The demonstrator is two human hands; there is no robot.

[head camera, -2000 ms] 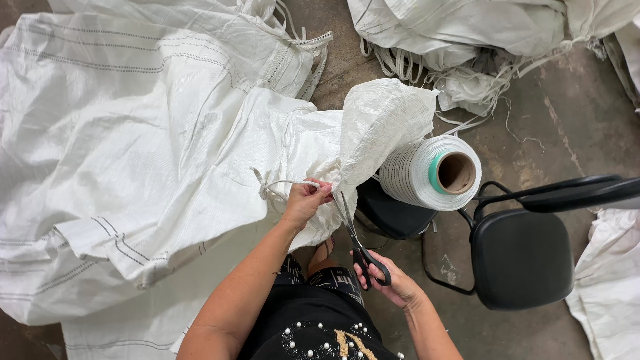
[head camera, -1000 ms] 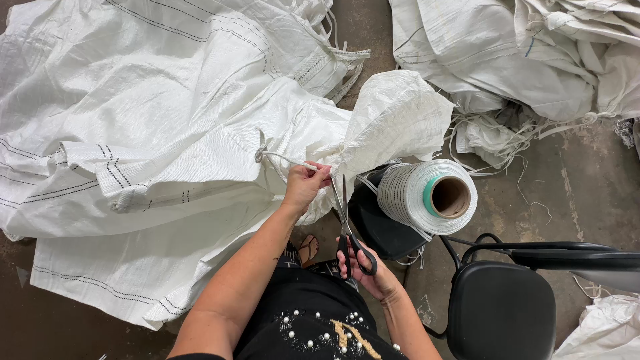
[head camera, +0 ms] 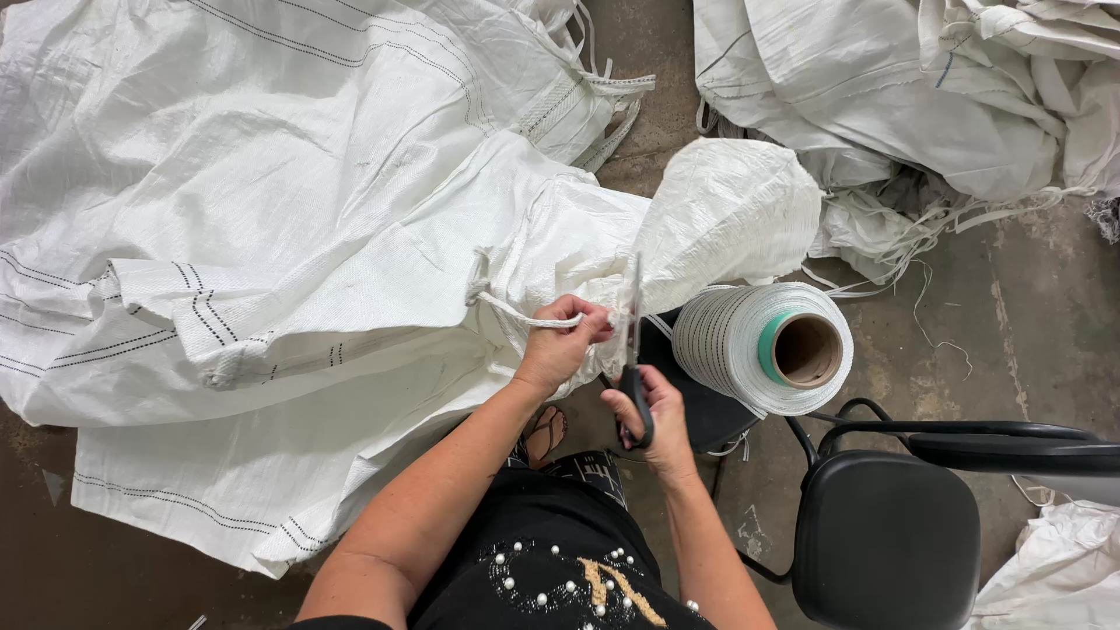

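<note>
My left hand (head camera: 560, 343) grips a white cord (head camera: 525, 318) and gathered cloth at the neck of a large white woven bag (head camera: 350, 192). The cord runs left to a knot on the bag's fabric. In my right hand (head camera: 654, 420) are black-handled scissors (head camera: 636, 350), blades pointing up the view beside the gathered neck, just right of my left fingers. The blades look closed, though blurred. Past them spreads the bag's crinkled spout (head camera: 731, 210). A spool of white webbing (head camera: 722, 346) with a cardboard core lies on a black seat to the right.
A black chair (head camera: 885, 534) stands at the lower right, its backrest toward the right edge. More white bags (head camera: 875, 87) with loose cords are heaped at the upper right, and another white bag (head camera: 1063, 560) lies at the lower right. My foot (head camera: 548, 432) is below the bag.
The scissors' handles, apart in both earlier frames, have come together, and the blades stand more upright. My left hand stays at the gathered neck throughout.
</note>
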